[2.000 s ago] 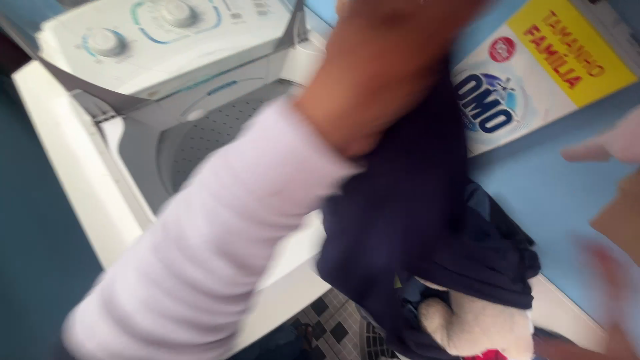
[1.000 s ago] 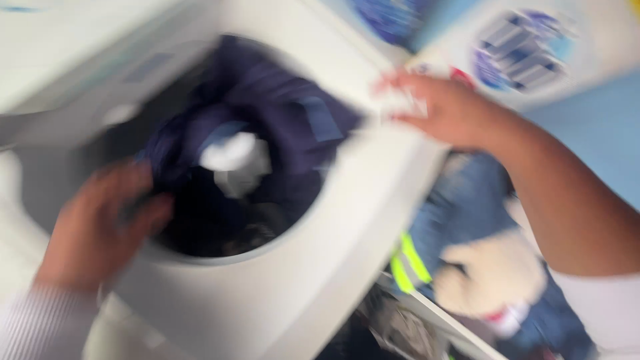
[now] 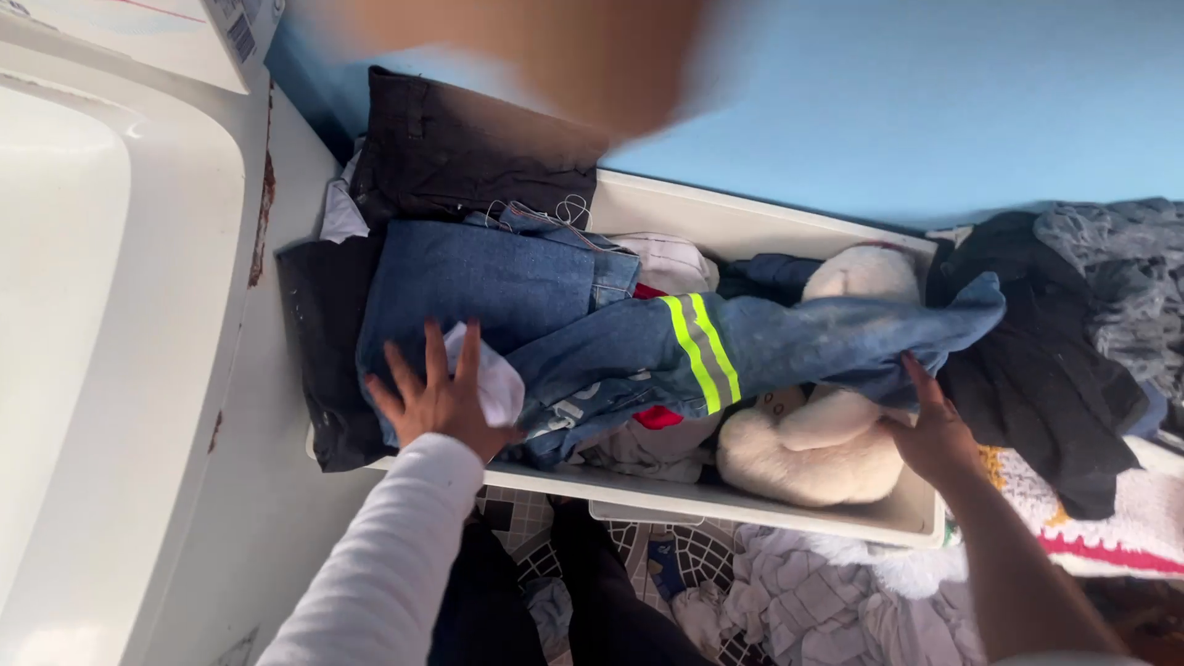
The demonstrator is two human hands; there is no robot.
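My left hand [image 3: 442,393], fingers spread, rests on folded blue denim [image 3: 481,277] beside a small white cloth [image 3: 490,377]. My right hand [image 3: 930,430] touches the lower edge of a denim garment [image 3: 795,338] with a yellow-green and grey reflective band; whether its fingers grip the fabric I cannot tell. The garment lies across a white rectangular bin [image 3: 758,215] filled with clothes. Under it, a cream plush toy [image 3: 814,449] shows at the bin's right end. Dark trousers [image 3: 481,148] hang over the bin's back left, and black fabric [image 3: 333,342] covers its left end.
A white appliance [image 3: 176,185] with rusty edges stands at left, with a detergent box [image 3: 185,28] at its top. Dark clothes [image 3: 1017,361] and a pink-white textile [image 3: 1110,509] lie at right. Grey laundry [image 3: 805,592] is on the tiled floor. A blurred brown shape crosses the top.
The view has swung from the washing machine to the bin. My hands, over the machine's opening one second ago, are now at the clothes in the bin.
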